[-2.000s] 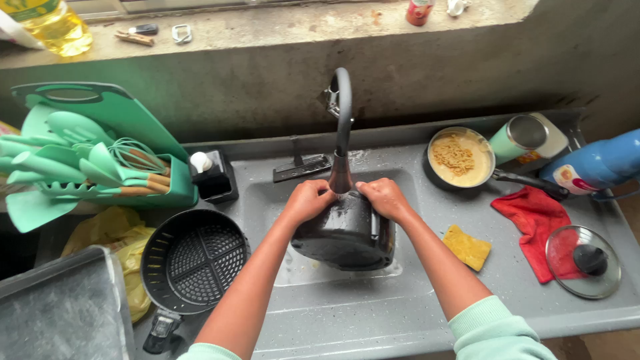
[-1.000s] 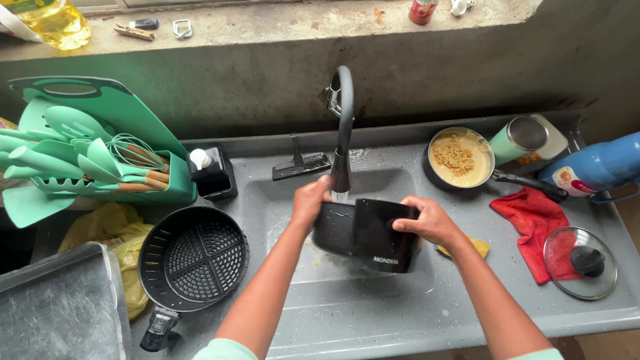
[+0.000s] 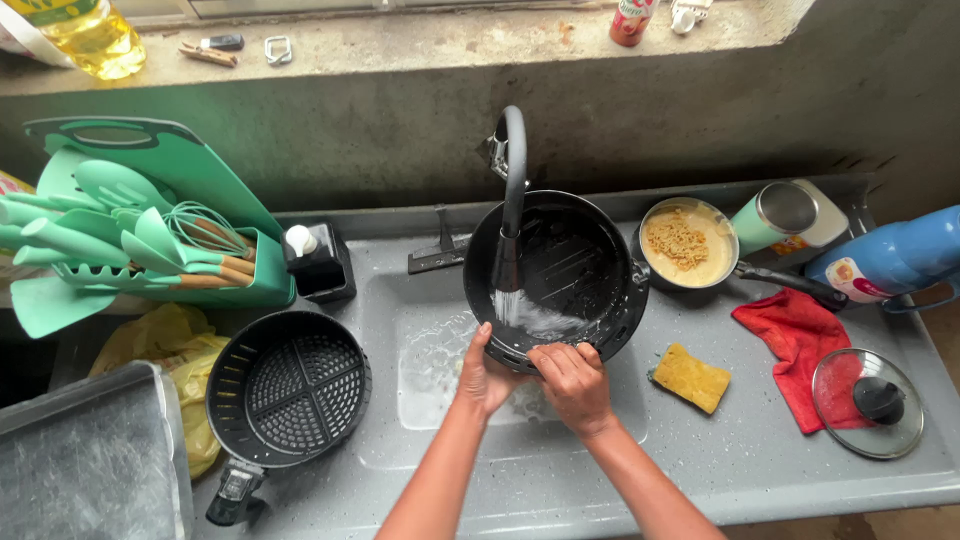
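Over the grey sink basin (image 3: 427,375), a round black air fryer drawer (image 3: 577,262) is tilted with its inside facing up. Water runs into it from the spray head of the dark faucet (image 3: 513,172). My left hand (image 3: 484,375) supports its near rim, thumb on the edge. My right hand (image 3: 574,382) grips the same rim just to the right, fingers curled over it. To the left, the perforated black fryer basket (image 3: 300,390) rests on the counter, its handle toward me. A yellow sponge (image 3: 691,377) lies right of the basin.
Left are a green utensil holder (image 3: 266,274), a black soap dispenser (image 3: 319,262) and a metal tray (image 3: 90,465). Right are a saucepan of food (image 3: 686,244), a green cup (image 3: 780,210), a red cloth (image 3: 795,352), a glass lid (image 3: 866,427) and a blue thermos (image 3: 900,251).
The drawer has turned from its outer side showing to its open inside facing up under the water. Both hands have shifted to its near rim, closer together.
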